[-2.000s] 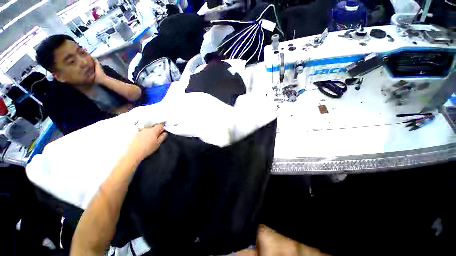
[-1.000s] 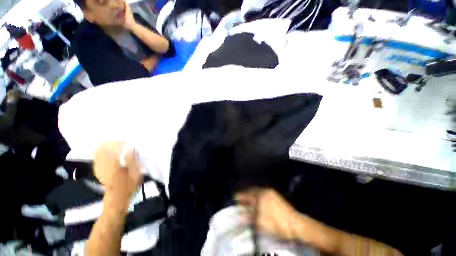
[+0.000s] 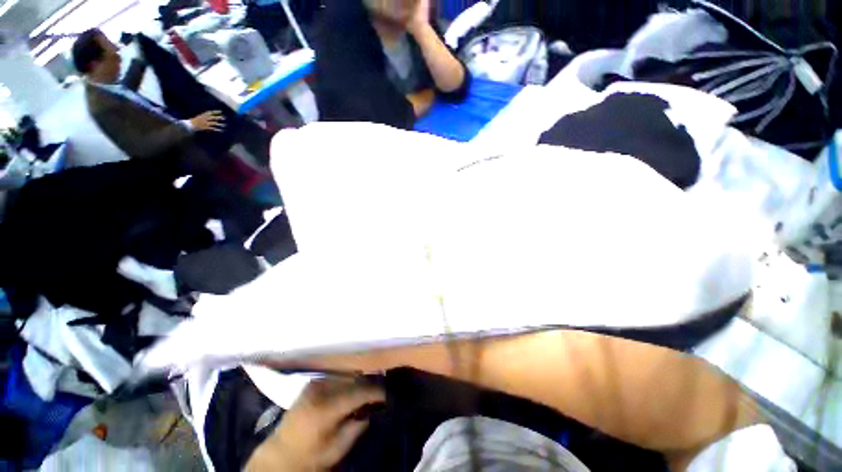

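A broad white cloth (image 3: 517, 240) lies across the middle, with a dark edge along its lower right side. A black panel (image 3: 628, 134) shows on white cloth behind it. My left hand (image 3: 323, 419) is at the lower left, below the cloth's front edge, with fingers curled beside black fabric (image 3: 434, 396); whether it grips anything is unclear. My right forearm crosses from the lower right towards the left, under the white cloth's edge. My right hand is covered or blurred there, and its fingers cannot be made out.
A seated person (image 3: 397, 64) leans on one hand behind the cloth, near a blue surface (image 3: 475, 106). Another person (image 3: 138, 111) is at the back left, by dark cloth. Black and white garment pieces (image 3: 74, 341) pile at left. White cords (image 3: 757, 83) lie at the back right.
The view has turned left, so most of the machine is out of view. The white cloth now spreads over the front, covering most of the black face. My right arm has reached left across the front.
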